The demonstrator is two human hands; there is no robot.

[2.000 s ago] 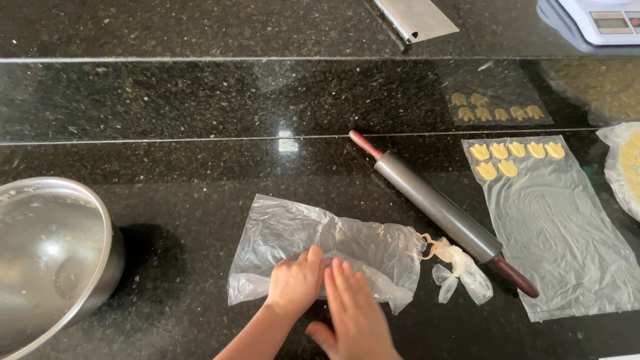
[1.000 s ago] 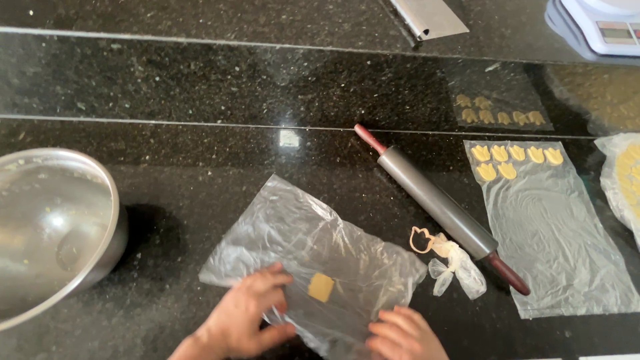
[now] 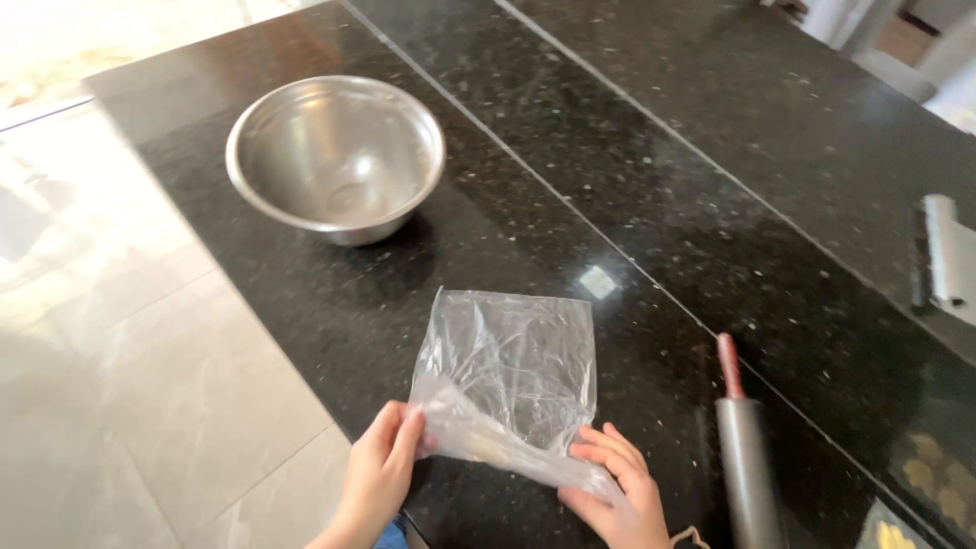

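A clear plastic bag or sheet (image 3: pixel 511 358) lies on the dark stone counter, its near edge lifted and folded over. My left hand (image 3: pixel 385 457) pinches its left near corner between thumb and fingers. At the right near side, my right hand (image 3: pixel 614 484) holds the folded film, fingers spread along it. A faint yellowish piece, probably dough, shows blurred through the fold between my hands. To the right of my right hand is a rolling pin (image 3: pixel 743 465) with a grey barrel and a reddish handle.
A steel mixing bowl (image 3: pixel 335 152) stands at the upper left, near the counter's edge. A metal scraper or blade (image 3: pixel 945 252) lies at the far right. Part of a plastic sheet with yellow cut dough pieces (image 3: pixel 892 534) shows at the bottom right. Pale floor tiles lie beyond the counter at left.
The view has swung left and tilted. The film lay flat a second ago with a yellow dough piece showing; its near edge is now raised and folded, with both my hands holding it.
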